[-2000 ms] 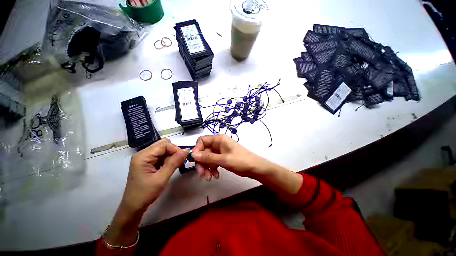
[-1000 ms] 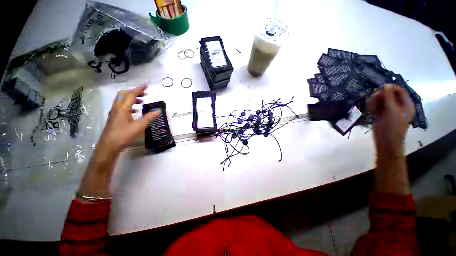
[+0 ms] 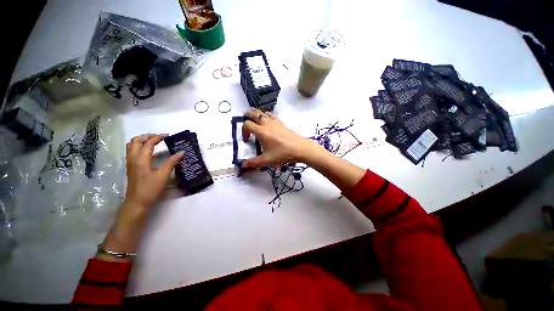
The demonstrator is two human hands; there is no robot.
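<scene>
My left hand is at the left edge of the pile of printed hang tags, with fingertips and thumb on the top card. My right hand is over the near stack of barcode hang tags, its fingers and thumb spanning the stack and partly covering the white label. Whether either hand has lifted a card cannot be told. The tangle of dark hang tag strings lies right of the stack, partly under my right hand and forearm.
A heap of strung tags lies at right. The reserve stack, a drink cup and rubber bands are behind. A green holder stands at the back. Clear plastic bags lie at left; cardboard boxes are lower right.
My right hand has moved left from the tag heap to the near barcode stack. My left hand has come down onto the printed tags. Earlier, both hands worked together on a small item.
</scene>
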